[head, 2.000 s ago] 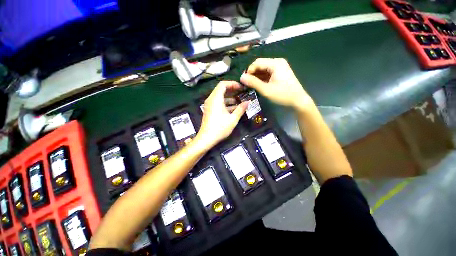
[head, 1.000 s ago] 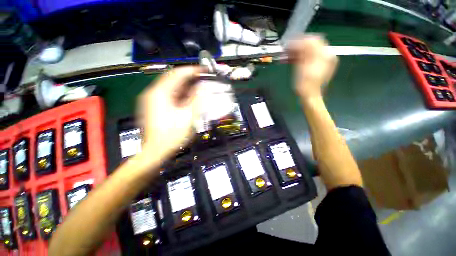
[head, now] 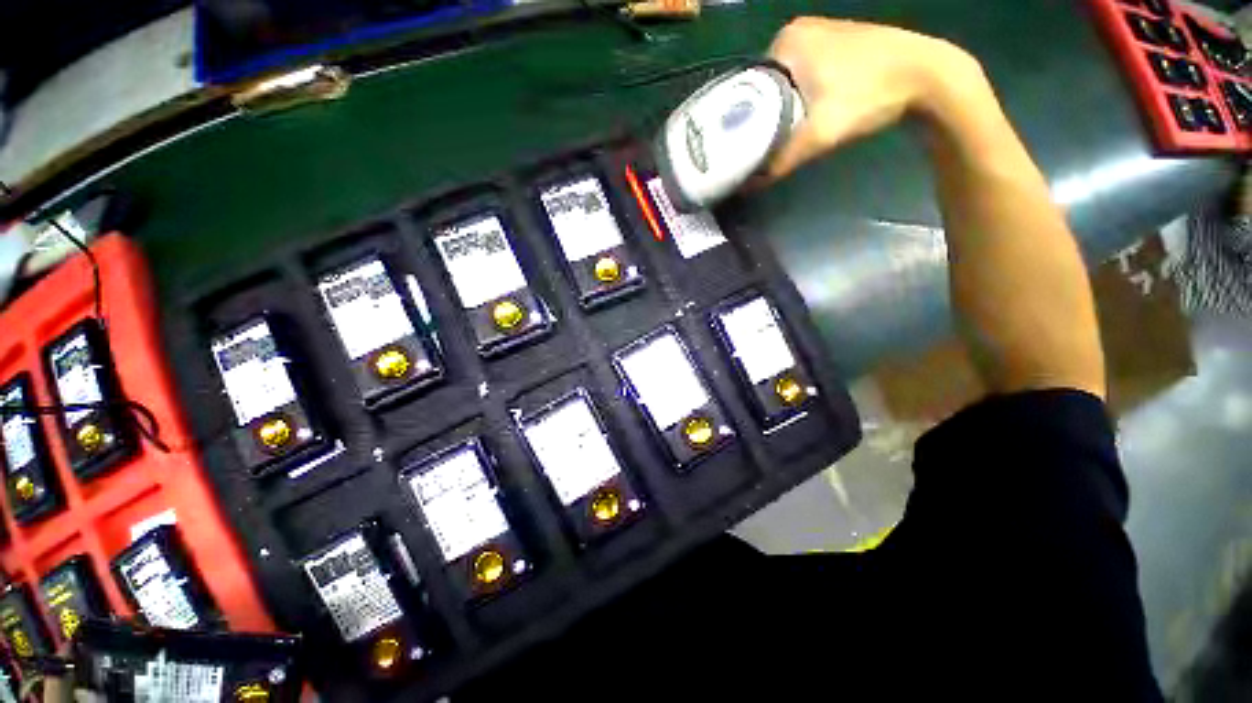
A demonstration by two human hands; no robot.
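My right hand (head: 824, 103) is closed around a white and grey barcode scanner (head: 728, 137), held over the far right end of the black foam tray (head: 481, 392). A red light line falls beside a white label (head: 687, 227) in the far right pocket there, partly hidden by the scanner head. Black electronic units with white labels and gold discs (head: 584, 234) lie in the other pockets. I cannot identify my left hand. At the bottom left, a tilted unit (head: 179, 673) is above the red tray, with a sliver of fingers at its left end; whose they are is unclear.
The red tray (head: 206, 508) with units stands against the black tray's left side, with a thin cable over it. Another red tray (head: 1167, 117) is at the far right. A blue-edged dark item lies at the back left. A cardboard box is on the floor at right.
My right hand has come back leftward with a scanner in it, its red light on. My left hand has left the area over the black tray. The view has shifted.
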